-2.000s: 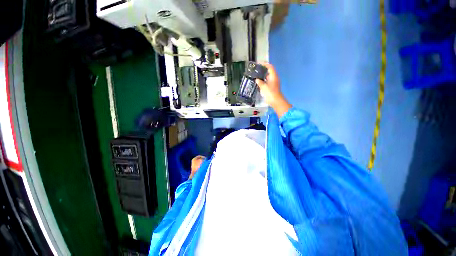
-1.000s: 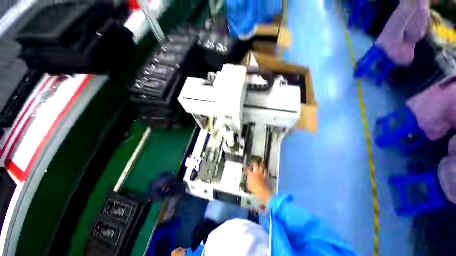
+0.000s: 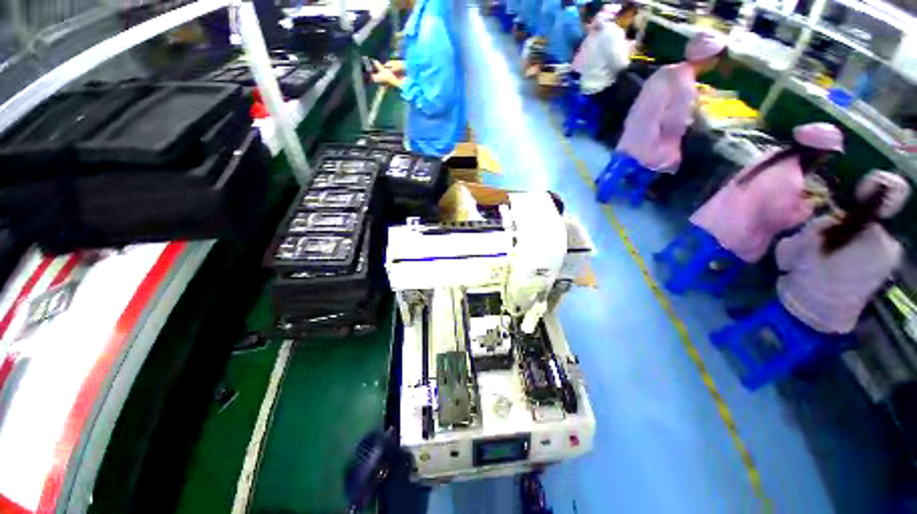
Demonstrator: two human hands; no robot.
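Note:
Neither of my hands is in the picture. The white automatic machine stands in front of me, with its head over the right side. The left slide carries a greenish fixture near the front. The right slide holds a dark fixture; whether a unit lies in it I cannot tell. The front edge has a small dark control panel and a red button. A round dark object, blurred, is at the machine's left front corner.
Stacked trays with units stand left behind the machine on the green bench. Black trays are piled beyond the white, red-marked shelf. A cardboard box is behind. A person in blue stands further back; seated workers are right.
The view has tilted up and shows more of the hall. My right hand, seen at the right slide, and my left hand have left the picture. The machine head has shifted from left to right.

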